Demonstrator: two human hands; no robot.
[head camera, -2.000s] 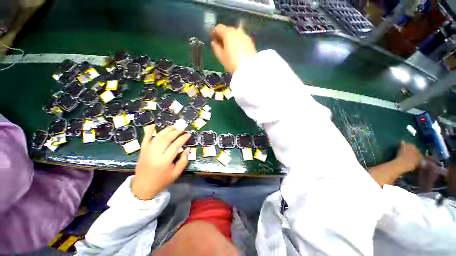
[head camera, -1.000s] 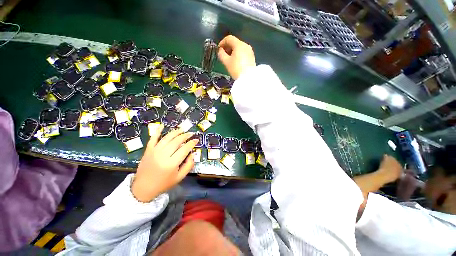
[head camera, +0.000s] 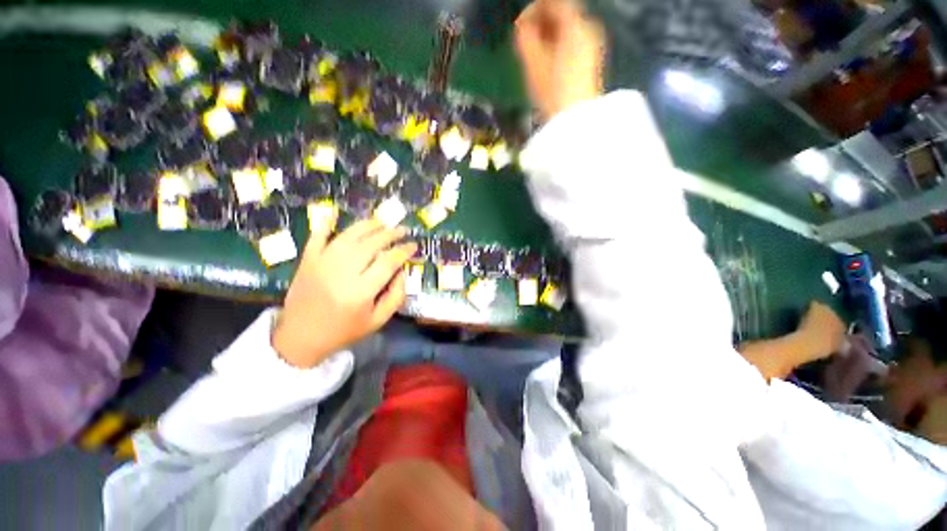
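Note:
Black watch housings (head camera: 267, 222) with silver-white, yellow-edged pouch batteries (head camera: 277, 248) lie in rows and heaps on the green bench. My left hand (head camera: 341, 288) lies palm down, fingers spread, at the near edge, its fingertips by the front row of housings; it partly hides that row. My right hand (head camera: 562, 52) is raised over the far side of the bench, fingers curled and blurred; whether it holds something cannot be told. A bundle of thin pins (head camera: 445, 54) stands upright to the left of my right hand, apart from it.
A neighbour's bare hand (head camera: 818, 334) and white sleeve are at the right, near a blue unit with a red display (head camera: 865, 295). Another person's pink-purple sleeve (head camera: 64, 342) is at the left. A pale stripe (head camera: 750, 202) runs along the bench. Blurred trays lie at the far side.
My right hand has moved right and farther out, away from the pin bundle. My left hand stays by the front row. The view has shifted, and the image is more blurred.

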